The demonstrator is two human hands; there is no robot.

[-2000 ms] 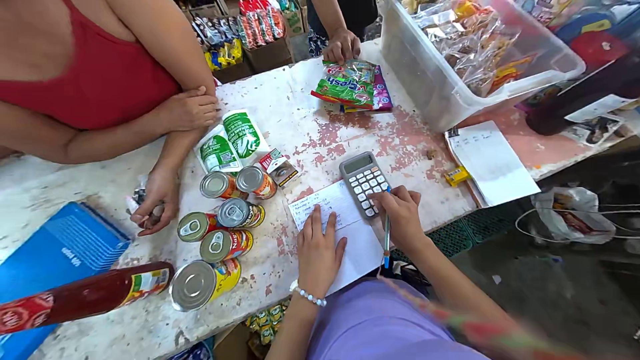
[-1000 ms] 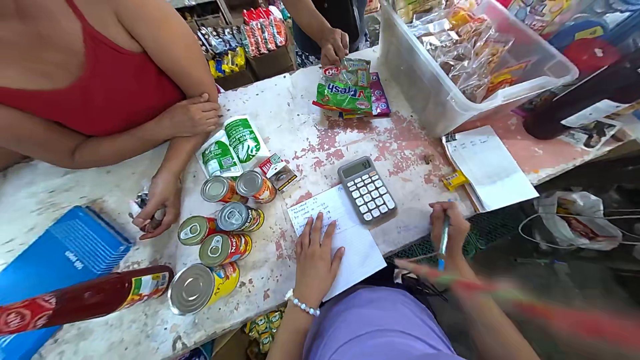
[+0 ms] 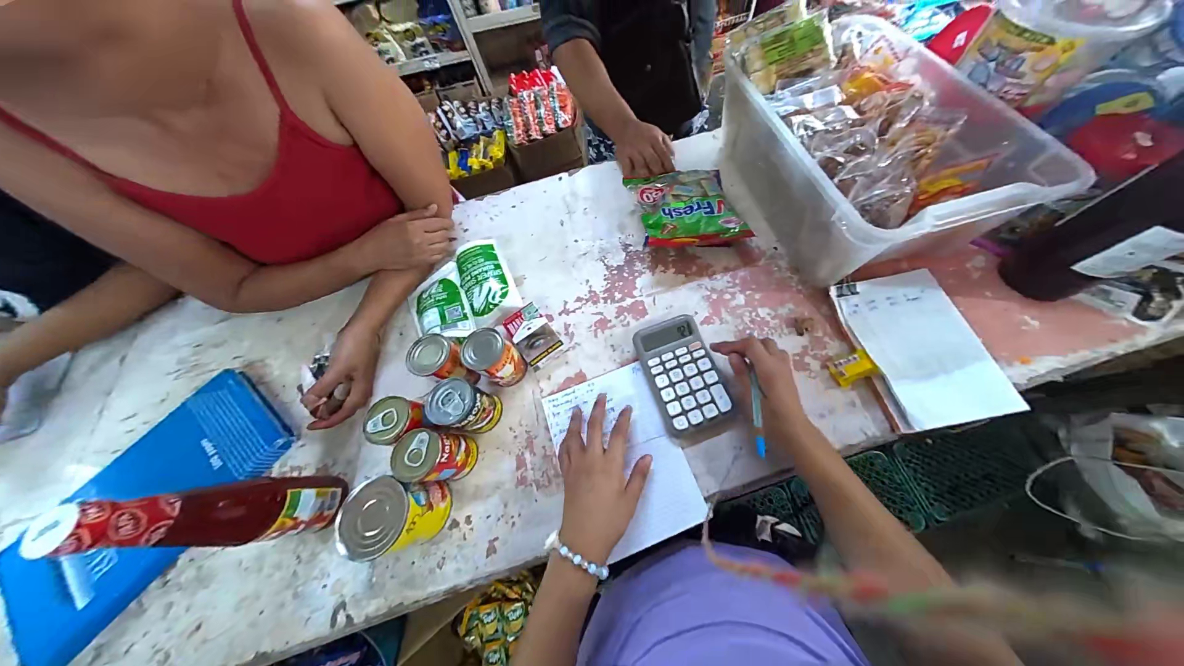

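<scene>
My left hand (image 3: pixel 599 462) lies flat with its fingers apart on a paper sheet (image 3: pixel 666 495) bearing handwriting. My right hand (image 3: pixel 768 388) is just right of the grey calculator (image 3: pixel 684 375), with a blue pen (image 3: pixel 758 421) held in its curled fingers, tip down, and the index finger reaching toward the calculator. Left of the paper stand several food cans, among them a large yellow one (image 3: pixel 393 518). Behind them lie green-and-white packs (image 3: pixel 467 289) and a small box (image 3: pixel 533 335).
A red sauce bottle (image 3: pixel 213 513) and blue pad (image 3: pixel 185 453) are at left. One person leans on the counter; another's hand (image 3: pixel 645 148) touches a green candy bag (image 3: pixel 689 208). A plastic bin (image 3: pixel 786 213) of packets and a notepad (image 3: pixel 930 347) are at right.
My right hand was on the calculator, moved away right with the pen, and is now back beside the calculator. My left hand has stayed on the paper. The candy bag has shifted under the other person's hand.
</scene>
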